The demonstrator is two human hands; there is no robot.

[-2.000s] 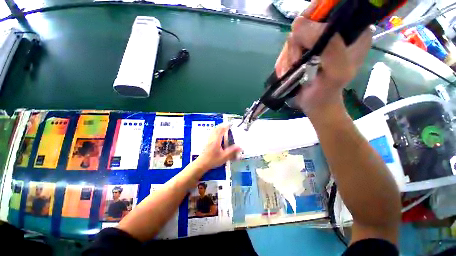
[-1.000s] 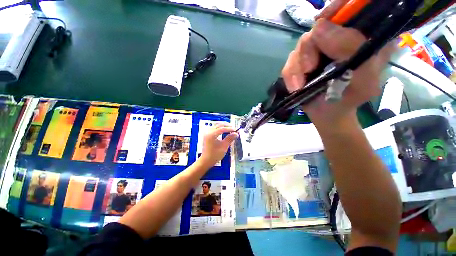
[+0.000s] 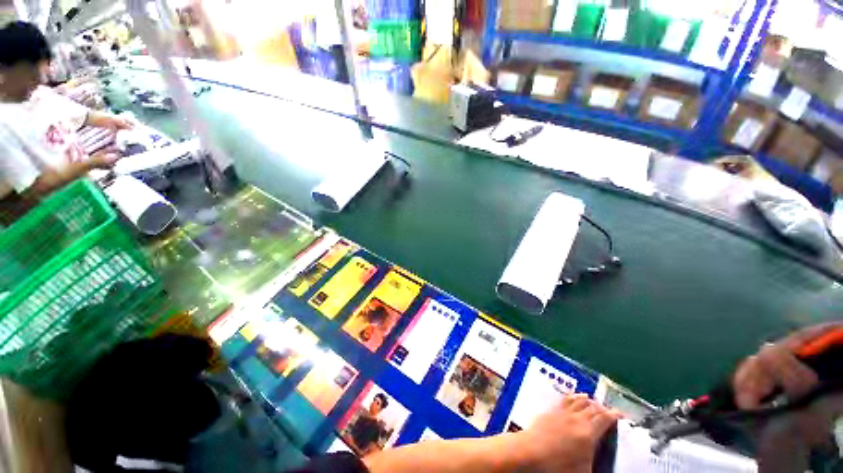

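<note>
A white appliance housing (image 3: 679, 454) lies at the bottom right, partly cut off by the frame edge. My left hand (image 3: 575, 432) is at its dark end face, fingers bent against it. My right hand (image 3: 786, 397) holds the electric screwdriver (image 3: 818, 369), cut off at the right edge. The silver driver nose (image 3: 673, 423) is at the left end of the housing, close to my left fingers. Whether it touches a screw cannot be seen.
White housings with black leads lie on the green conveyor (image 3: 444, 212). The picture-covered mat (image 3: 471, 420) is left of my left hand. A green crate (image 3: 69, 277) and a person (image 3: 28, 120) are at the left. Boxes on blue shelves (image 3: 629, 120) stand behind the belt.
The view has swung left and up, bringing the crate, person and shelves into sight. My hands, the driver and the worked housing now appear lower right; the feeder is out of view.
</note>
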